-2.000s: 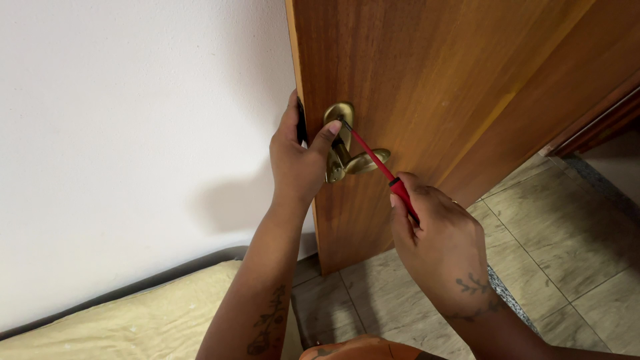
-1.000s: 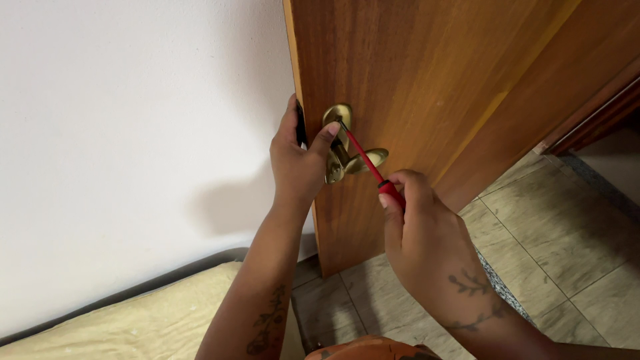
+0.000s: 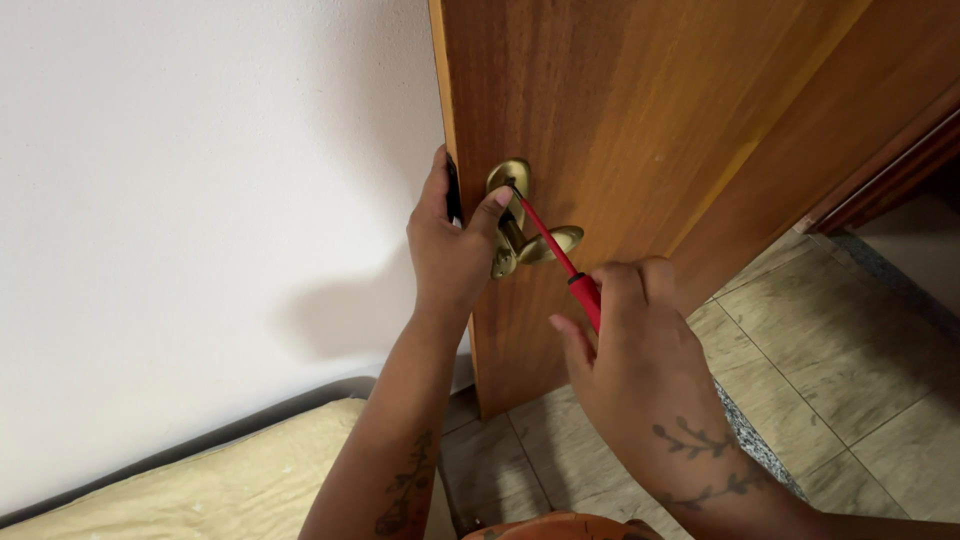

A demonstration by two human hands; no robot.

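Note:
A brass escutcheon plate [image 3: 516,171] is mounted on a wooden door [image 3: 570,97], near its free edge, with a brass lever handle [image 3: 561,243] sticking out from it. My left hand [image 3: 454,247] wraps around the door's edge, its thumb on the plate beside the screwdriver's tip and its fingers behind the door by a dark part. In my right hand [image 3: 645,345] is a red-handled screwdriver [image 3: 551,241] with a red-sleeved shaft, its dark tip at the upper part of the plate. The right thumb stands off the screwdriver's handle while the fingers stay against it.
A white wall [image 3: 187,187] runs along the left, close to the door's edge. At the lower left lies a pale yellow covered mattress or cushion [image 3: 247,480] with a dark border behind it. Tiled floor [image 3: 817,352] shows at the right, near a door frame [image 3: 885,180].
My right hand has shifted its hold on the screwdriver's handle, and its thumb has come away from it. The left hand stays at the plate and door edge.

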